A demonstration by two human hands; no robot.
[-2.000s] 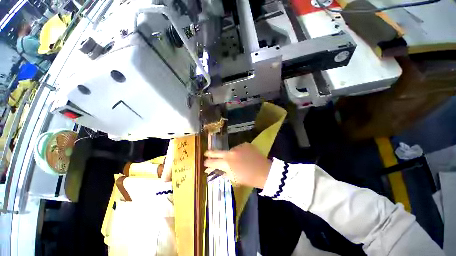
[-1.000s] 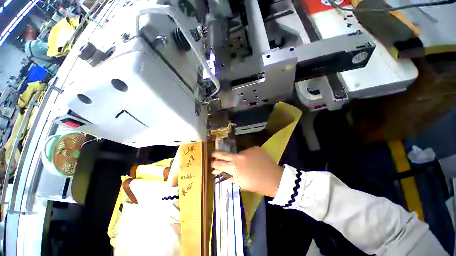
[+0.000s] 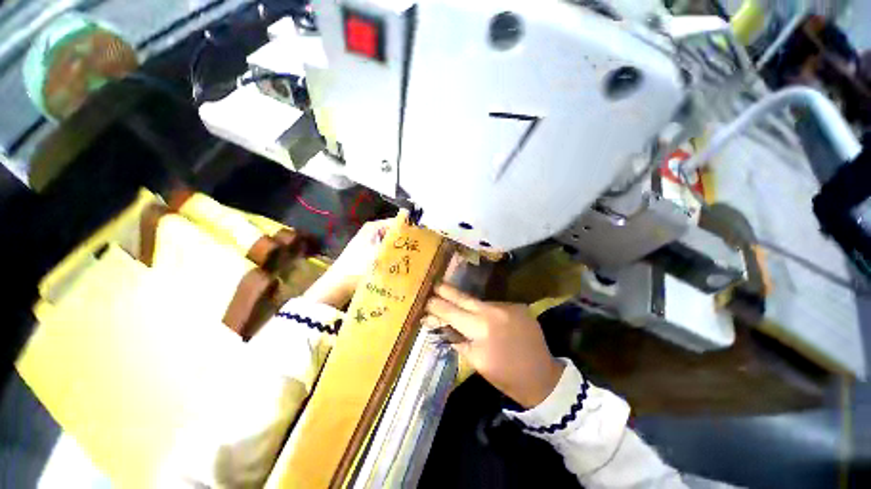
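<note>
The amber sewing template (image 3: 368, 349) with black handwriting slants up under the machine head (image 3: 535, 124). A silver bar (image 3: 411, 411) runs along its right side. My right hand (image 3: 501, 349) lies at the bar's upper part, fingertips at the template's right edge; a small dark thing shows under the fingers, unclear. My left hand (image 3: 358, 263) is at the template's left edge near the head, its fingers partly hidden by the template. A yellow piece (image 3: 554, 282) shows behind and right of my right hand, mostly hidden. The needle area is hidden by the head.
A stack of yellow pieces (image 3: 86, 320) with brown curled ends (image 3: 250, 301) lies on the left, partly behind my left sleeve. A round fan (image 3: 81, 67) stands at the upper left. The feed carriage (image 3: 659, 234) and a pale table (image 3: 793, 229) are on the right.
The view has turned and moved closer to the machine head. My left hand and sleeve have come into view at the template's left side. My right hand remains beside the bar.
</note>
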